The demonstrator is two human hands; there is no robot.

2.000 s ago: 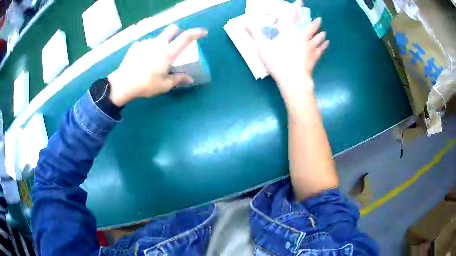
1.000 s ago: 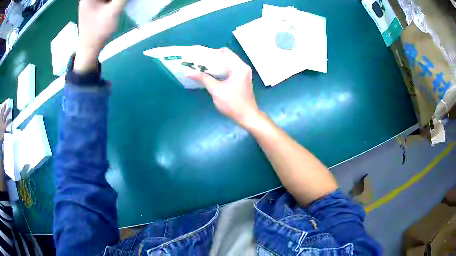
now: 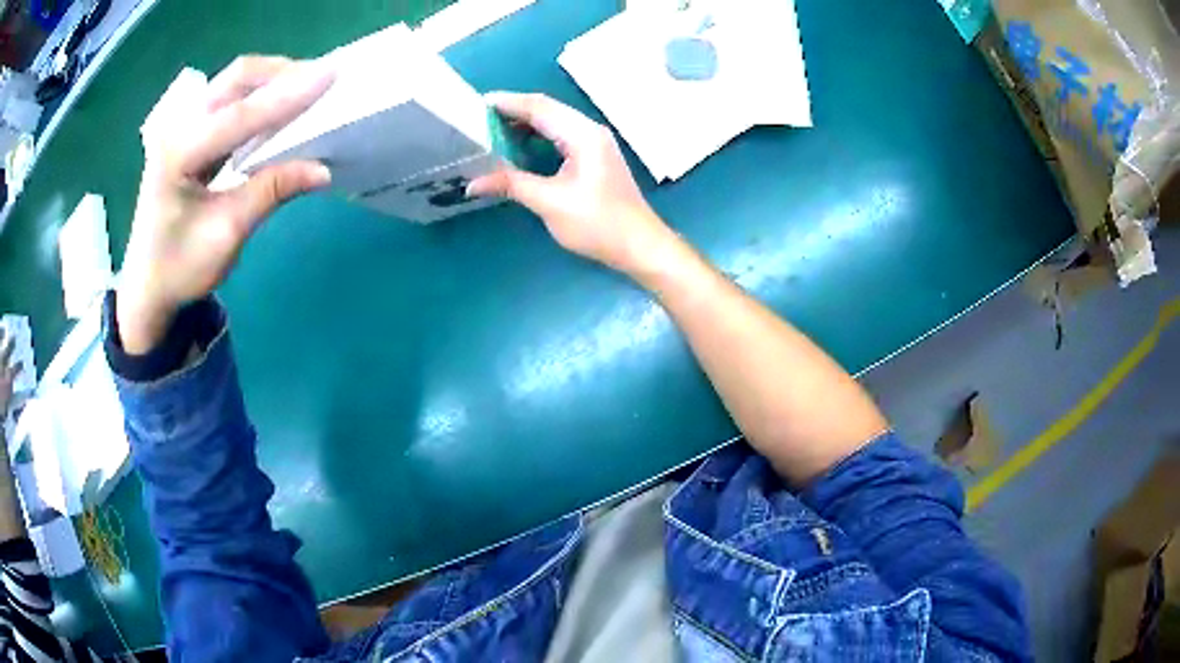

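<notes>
My left hand [image 3: 214, 194] grips the left end of a white inner box [image 3: 369, 143], thumb on its near side and fingers over the top. My right hand [image 3: 582, 188] holds a box sleeve [image 3: 434, 194] with a teal edge and a dark picture at the other end. The box and sleeve meet between my hands above the green bench; how far one is inside the other I cannot tell. The stack of flat sleeves [image 3: 712, 84], with a grey-teal picture on top, lies beyond my right hand.
White boxes [image 3: 84, 415] stand at the left, with thin yellow loops [image 3: 101, 544] near the bench edge. A person's striped sleeve [image 3: 23, 602] shows at the far left. A brown carton [image 3: 1081, 110] with blue characters is at the right. The bench edge [image 3: 951, 317] curves across, with floor beyond.
My left hand has come back from the far strip with a white box and brought it to the sleeve. My right hand still holds the sleeve, now opened out around its end.
</notes>
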